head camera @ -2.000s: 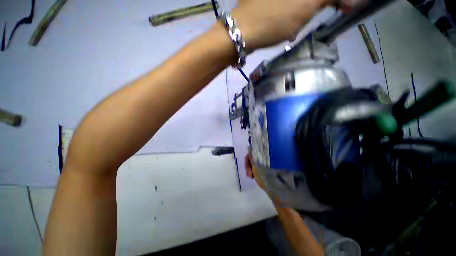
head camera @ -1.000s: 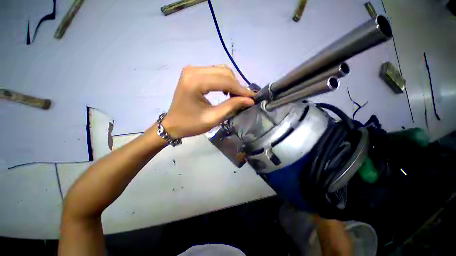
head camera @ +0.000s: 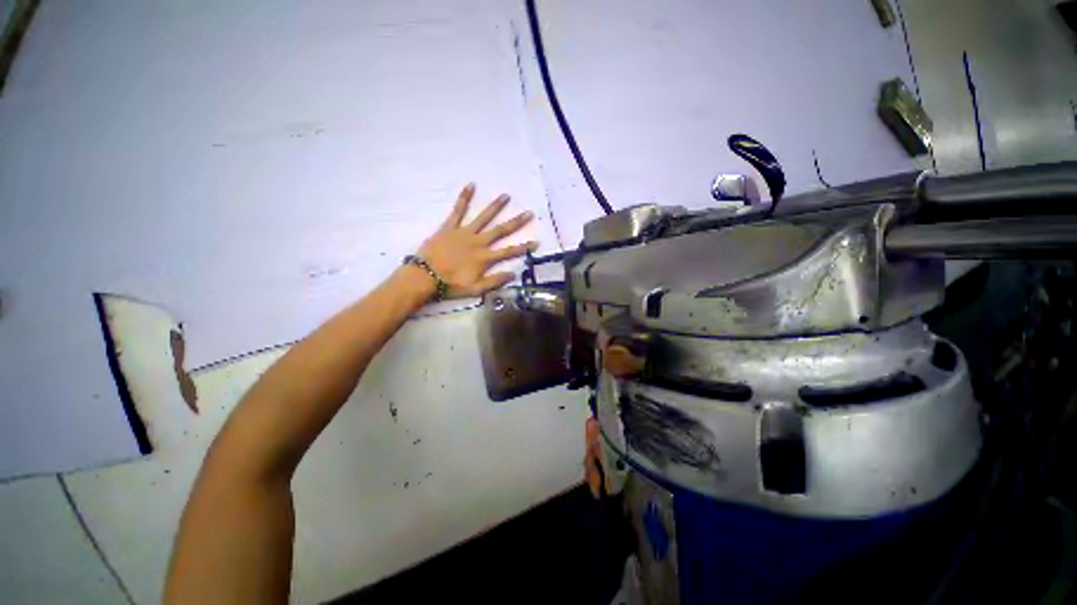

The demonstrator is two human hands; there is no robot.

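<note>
The straight knife cutting machine (head camera: 756, 355) fills the right side, with a silver housing and a blue motor body. Its metal tubes point right, and a flat metal plate (head camera: 526, 343) sticks out at its left end. My left hand (head camera: 472, 254) is spread with its palm down on the white paper marker (head camera: 295, 142), its fingertips close to that end. My right hand (head camera: 595, 455) shows only as bits of fingers at the machine's left side, closed against it. The rest of it is hidden by the machine. The blade cannot be made out.
The power cable (head camera: 555, 101) runs up across the paper. A block weight (head camera: 906, 116) lies at the upper right. A cut with a dark edge (head camera: 123, 372) is at the left. The pale table (head camera: 402, 473) shows below the paper, with a dark area beyond its near edge.
My left hand has let go of the machine's top part and opened flat on the paper. The machine has turned, its tubes now pointing right, and it appears larger in view.
</note>
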